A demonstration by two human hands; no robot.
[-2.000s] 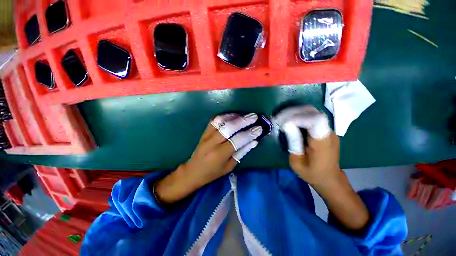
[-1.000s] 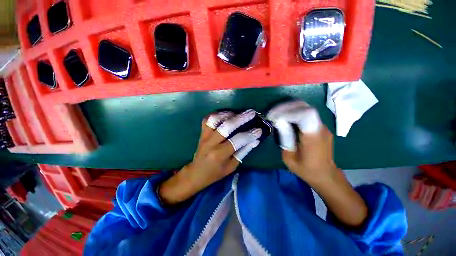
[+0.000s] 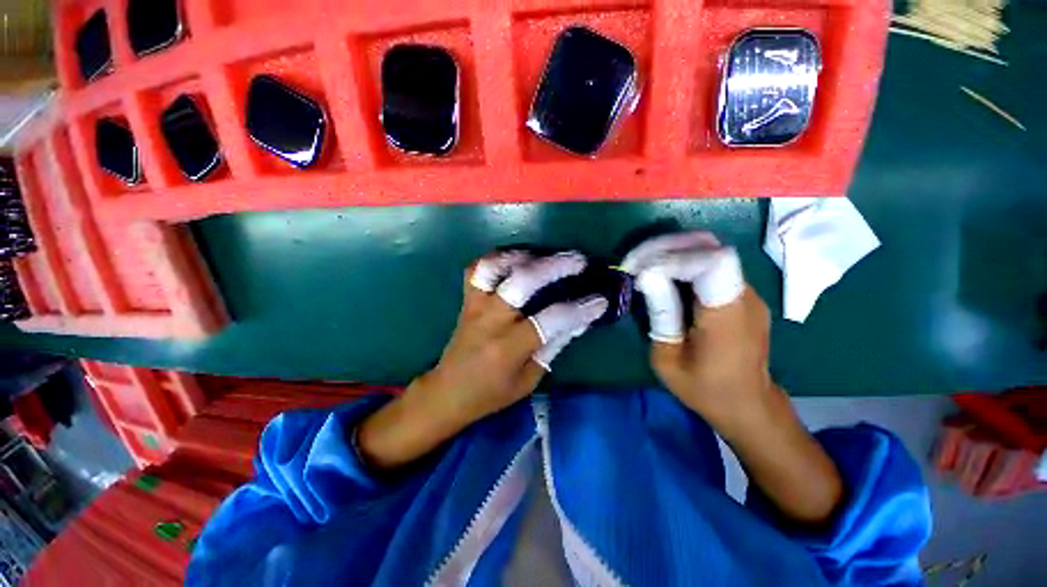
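Observation:
My left hand [image 3: 505, 315], with white finger cots, holds a dark smartwatch body [image 3: 614, 296] low over the green mat. Its fingers cover much of the body. My right hand [image 3: 706, 310], also with white finger cots, is at the right side of the watch body. A tiny pale yellow tip shows at its fingertips, perhaps a thin wooden stick; most of it is hidden. The red foam tray [image 3: 482, 184] lies beyond my hands, with several black watches in its pockets. The watch at the right [image 3: 770, 88] is in clear, shiny film.
A folded white wipe [image 3: 821, 247] lies right of my hands. Thin wooden sticks [image 3: 959, 21] lie at the upper right, with one loose stick [image 3: 993, 107]. A paler red tray [image 3: 126, 269] is at the left. Red stacked trays [image 3: 149, 527] are below the bench.
My right hand has shifted slightly left to the watch body and looks less blurred. The watch body has been tilted in my left fingers. The tray and wipe appear slightly further right in view.

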